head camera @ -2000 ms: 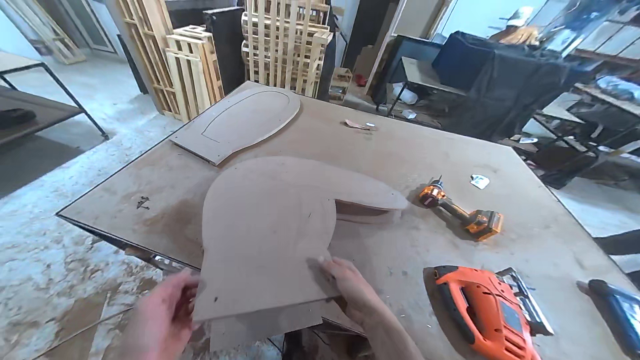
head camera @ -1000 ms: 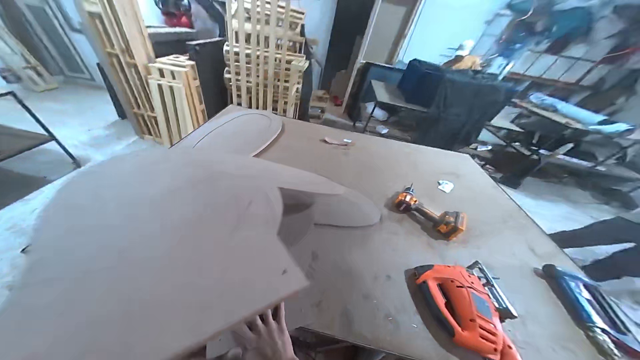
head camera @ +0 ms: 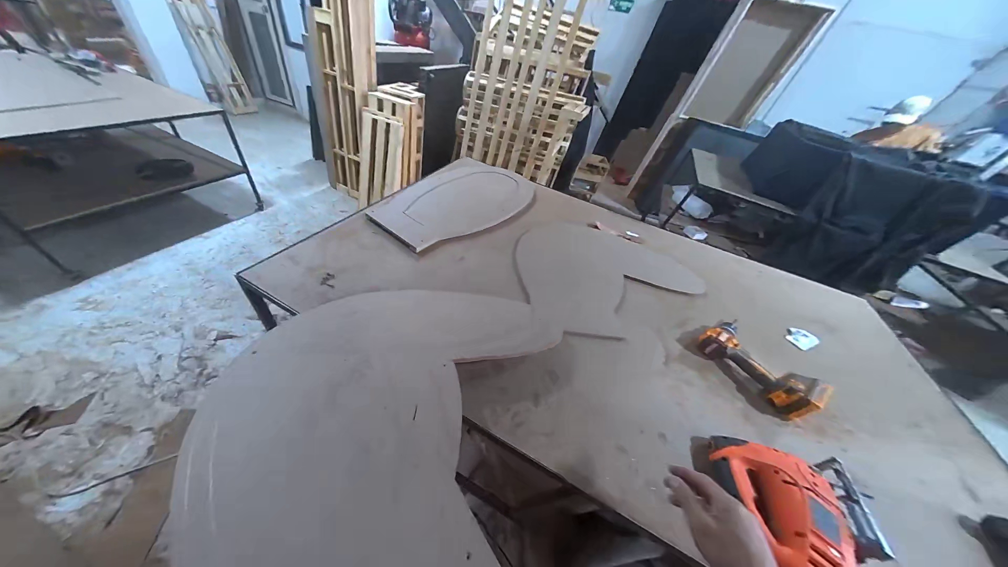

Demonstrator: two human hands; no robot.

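My right hand is over the near edge of the worktable, fingers apart and holding nothing, just left of an orange jigsaw. A large curved wooden panel fills the near left, its narrow lobe reaching over the tabletop. My left hand is not visible. Beyond this panel, a second curved panel of similar shape lies on the table. A rounded panel with a drawn or cut inner outline lies at the far left corner. An orange and black cordless drill lies on its side beyond the jigsaw.
The worktable has a small white piece near the drill. Wooden slatted frames stand behind it. Another table is at the left. Scraps and dust cover the floor. Dark sheeting covers something at the back right.
Two seconds ago both hands were at the near edges of a curved panel. One curved panel now lies farther back on the table, apart from the near one. The right hand now shows beside the jigsaw.
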